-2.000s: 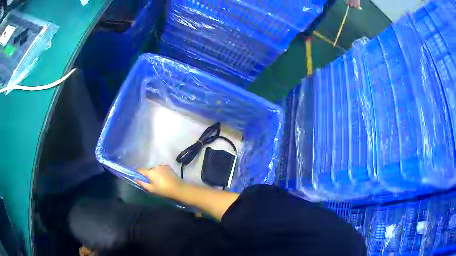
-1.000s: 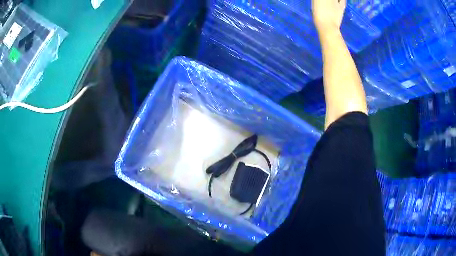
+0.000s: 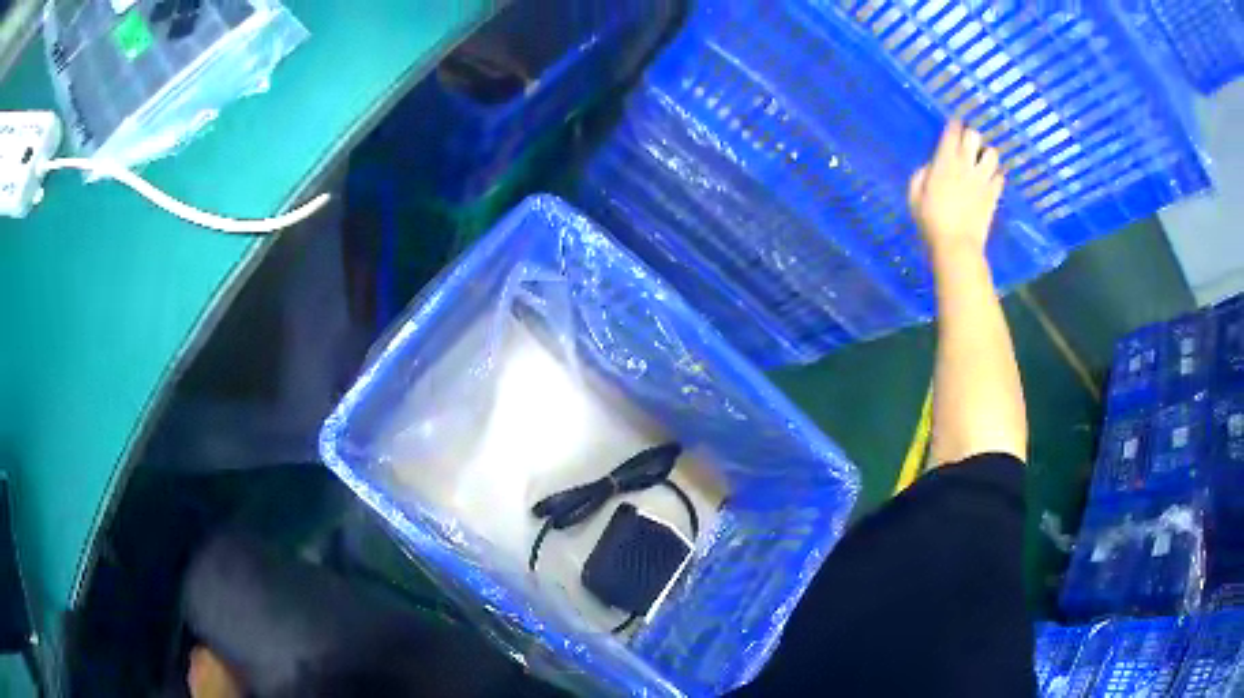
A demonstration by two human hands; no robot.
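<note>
An open blue crate (image 3: 358, 494) with clear film over its rim and walls stands at the centre. A black adapter (image 3: 636, 560) with a ribbed face lies inside on a white layer (image 3: 512, 423), with its bundled black cable (image 3: 607, 488) beside it. My bare right hand (image 3: 959, 191) is stretched forward, its fingers curled on the edge of a blue lattice crate (image 3: 1016, 102) in the stack beyond. Of my left hand (image 3: 212, 675), only a small patch of skin shows at the bottom left; its fingers are hidden.
The green bench (image 3: 116, 348) curves along the left, with a white power strip (image 3: 25, 161), its cord, and a bagged grey tray (image 3: 171, 62). Film-covered blue crates (image 3: 764, 191) stand beyond the open crate. More stacked crates (image 3: 1160, 464) stand at the right.
My right hand has left the open crate's rim and reached forward to the stacked crates. The view has shifted; the adapter and cable still lie in the open crate.
</note>
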